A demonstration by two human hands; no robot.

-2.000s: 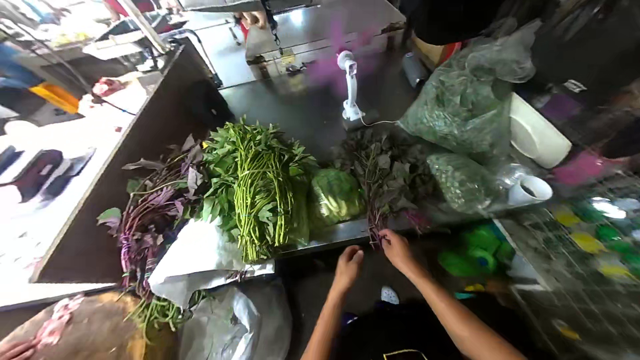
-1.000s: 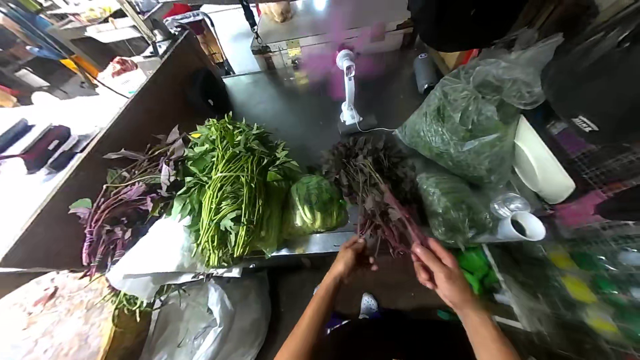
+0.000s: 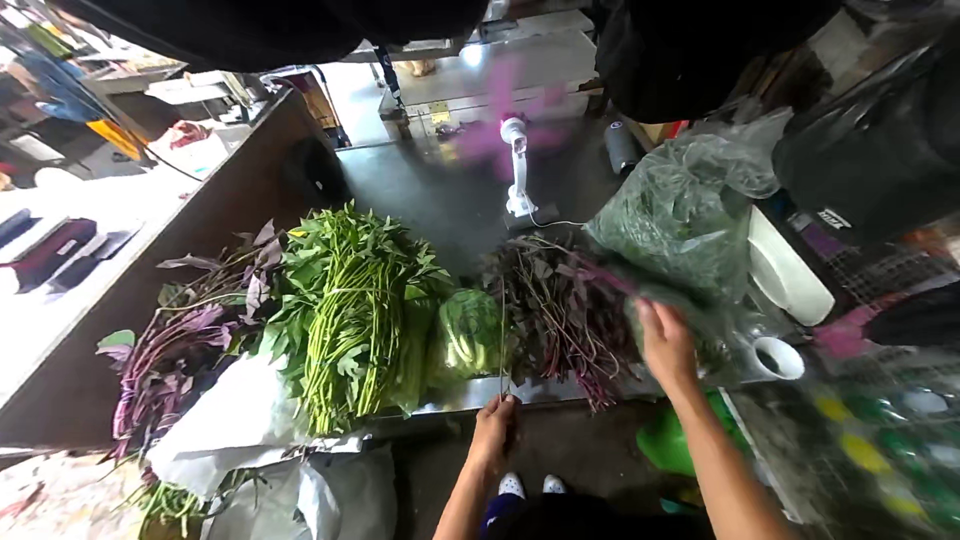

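Note:
My left hand (image 3: 496, 420) is closed at the counter's front edge on the lower end of a thin strand (image 3: 502, 330), which runs up over the greens. My right hand (image 3: 666, 337) is raised at the right, its fingers on blurred purple stems (image 3: 611, 279). Between the hands, a pile of dark purple leafy greens (image 3: 566, 315) lies with its stems toward me. Left of it are a bagged green vegetable (image 3: 469, 330) and a large tied bundle of green leafy stems (image 3: 352, 322). A tied purple-stemmed bunch (image 3: 161, 352) lies farthest left.
A clear plastic bag of greens (image 3: 675, 210) and a white tray (image 3: 787, 266) are at the right, near a white roll (image 3: 778, 358). A white fan-like device on a stand (image 3: 519, 169) stands behind the pile. White sheeting (image 3: 232, 420) hangs at the front left; dark bags hang overhead.
One second ago both hands were at the stem ends of the purple greens. My right hand has moved up and right with stems, while my left hand now holds a thin strand.

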